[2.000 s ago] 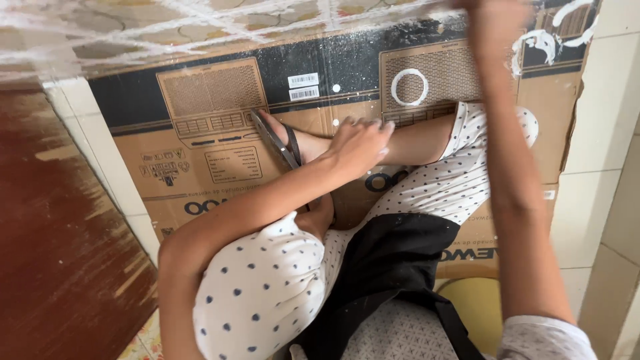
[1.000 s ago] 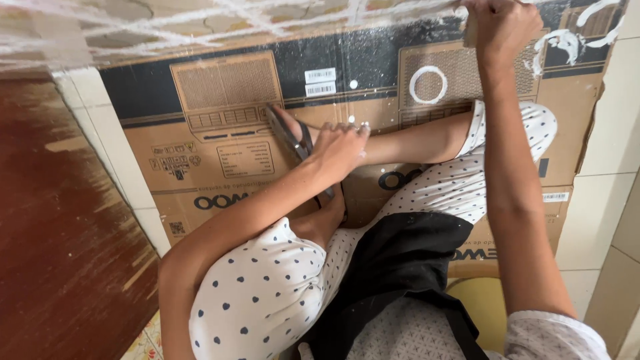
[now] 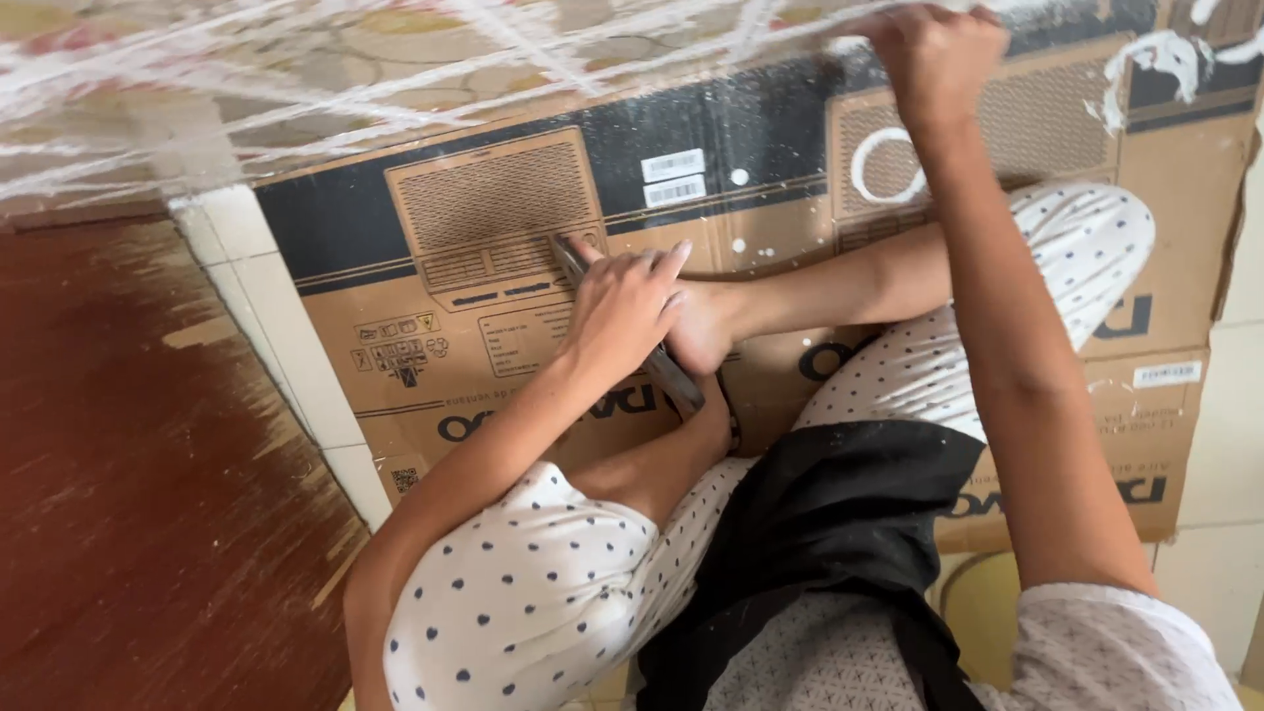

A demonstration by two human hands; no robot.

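Observation:
At the top, my right hand (image 3: 938, 59) is bent with curled fingers against the lower part of a patterned surface (image 3: 395, 59) crossed by white streaks. Its fingertips are blurred, and whether they hold anything is unclear. My left hand (image 3: 627, 301) lies loosely over a sandalled foot, its fingers slightly spread, with nothing seen in its grasp. The sandal's dark sole (image 3: 673, 380) shows below the wrist. Under my crossed legs lies a flattened cardboard box (image 3: 750, 395) with printed drawings. White specks and a white ring (image 3: 884, 166) mark the cardboard near my right forearm.
A worn reddish-brown wooden panel (image 3: 158, 444) stands at the left, its finish scraped along one edge. Pale floor tiles (image 3: 1224, 415) border the cardboard. Part of a yellow round object (image 3: 987, 602) shows behind my right side. Thick white smears (image 3: 1165, 64) mark the upper right cardboard.
My right hand has shifted along the streaked surface, its fingers now pointing further left than one second ago. My left hand stays over the foot.

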